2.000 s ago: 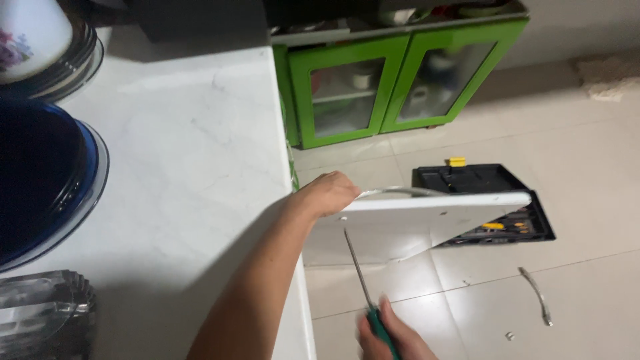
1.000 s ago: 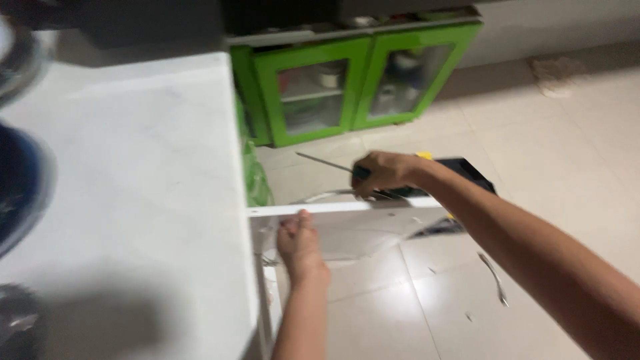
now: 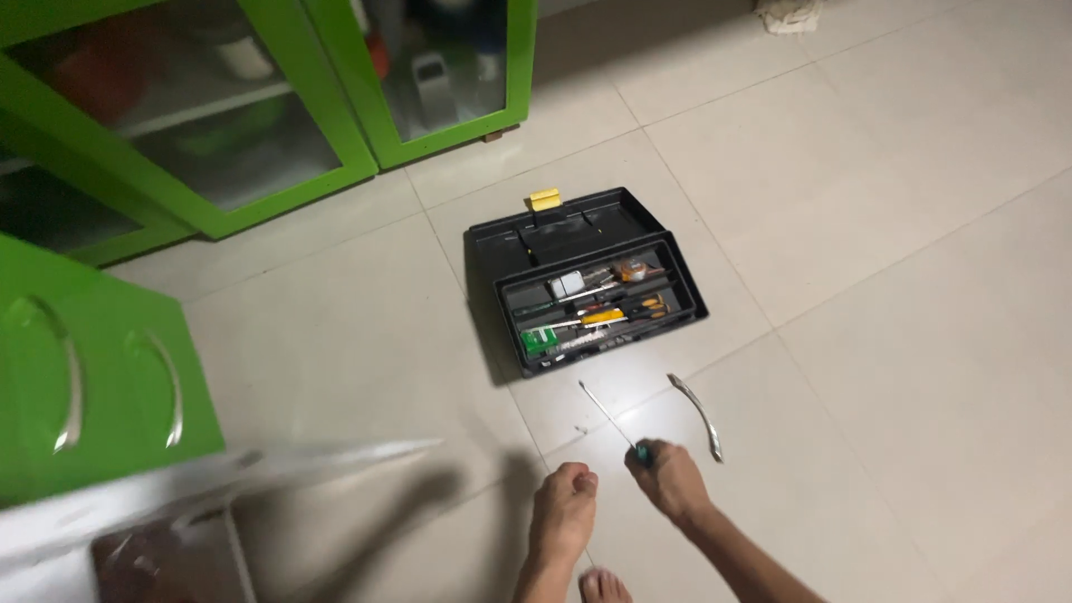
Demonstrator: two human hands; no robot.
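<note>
My right hand [image 3: 670, 477] is closed around the green handle of a screwdriver [image 3: 608, 414], whose shaft points up and left over the floor. Beside it on the left, my left hand [image 3: 568, 511] has its fingers curled with thumb against them; whether something small is inside cannot be told. A curved metal cabinet handle [image 3: 699, 416] lies on the tiles right of the screwdriver. Small bits, seemingly screws [image 3: 581, 430], lie near the screwdriver's shaft. Beyond the hands stands an open black plastic toolbox [image 3: 586, 276] holding a yellow-handled tool [image 3: 603, 317], a green item and other tools.
Green cabinets with glass doors [image 3: 360, 159] stand at the upper left. At the left are green fronts [image 3: 109, 377] with two curved metal handles, above a blurred pale panel edge [image 3: 167, 494]. A bare foot [image 3: 605, 586] shows at the bottom. A cloth [image 3: 789, 15] lies at the top.
Both hands have left the white panel and are now over the floor near the toolbox. The screwdriver remains in my right hand. The view has swung down and to the right.
</note>
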